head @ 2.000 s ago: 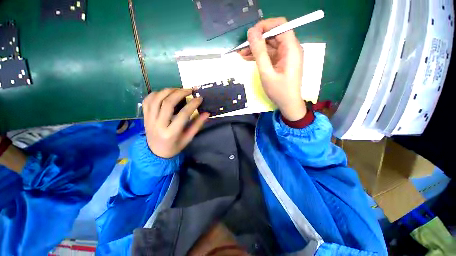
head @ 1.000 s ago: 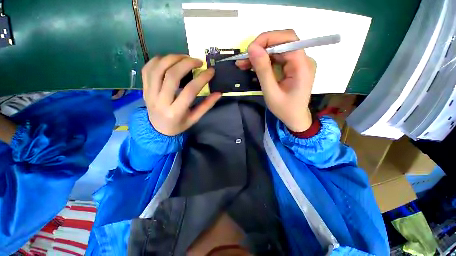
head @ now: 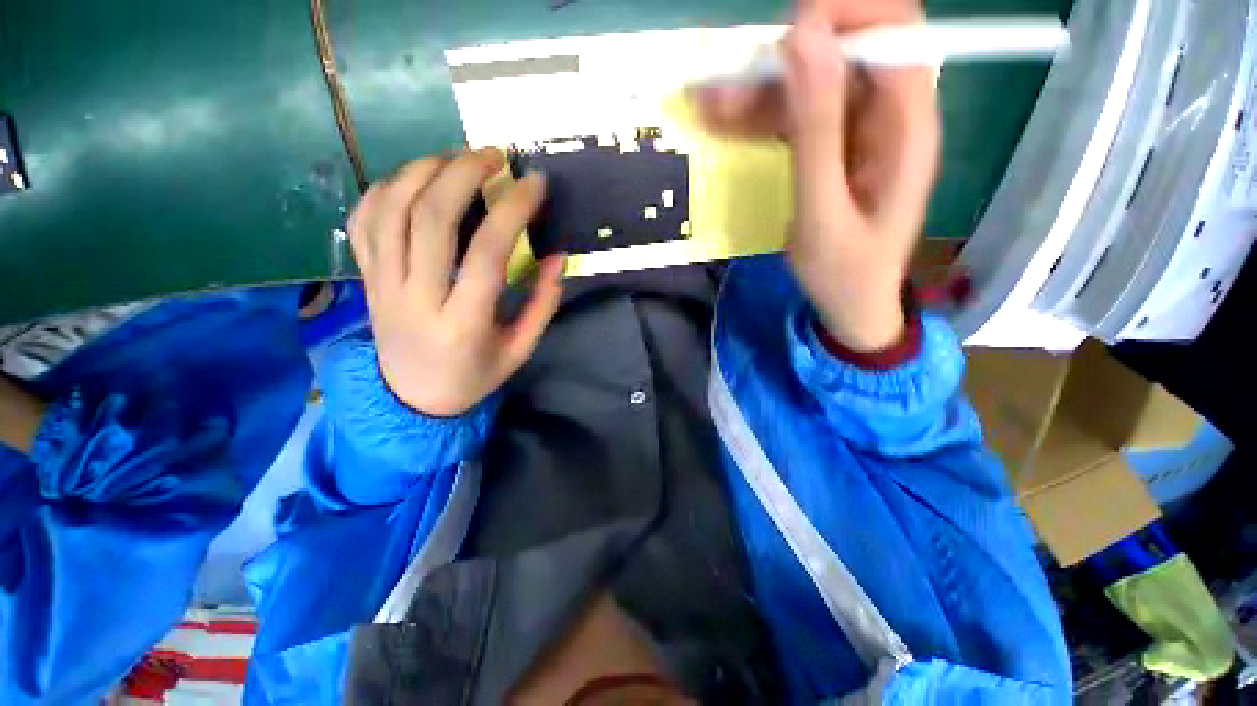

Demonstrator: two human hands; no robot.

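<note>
A black circuit board (head: 614,197) with small pale spots lies on a yellow-white sticker sheet (head: 751,207) at the bench's front edge. The board's upper edge shows small metallic parts. My left hand (head: 448,276) holds the board's left end with thumb and fingers. My right hand (head: 869,152) is blurred and raised over the right part of the sheet. It grips the tweezers (head: 951,42), which blur white; their tip points left, above the board and apart from it. Whether the tip holds a piece cannot be seen.
Long curved white printed sheets (head: 1103,179) lie at the right bench edge. An open cardboard box (head: 1089,441) is below them. Another dark board (head: 11,152) is cut off at the far left. A neighbouring person's blue sleeve (head: 152,441) is at left. A seam (head: 335,90) crosses the green mat.
My right hand and tweezers have moved away from the board, up and to the right. My left hand stays at the board's left end. The camera view has also shifted.
</note>
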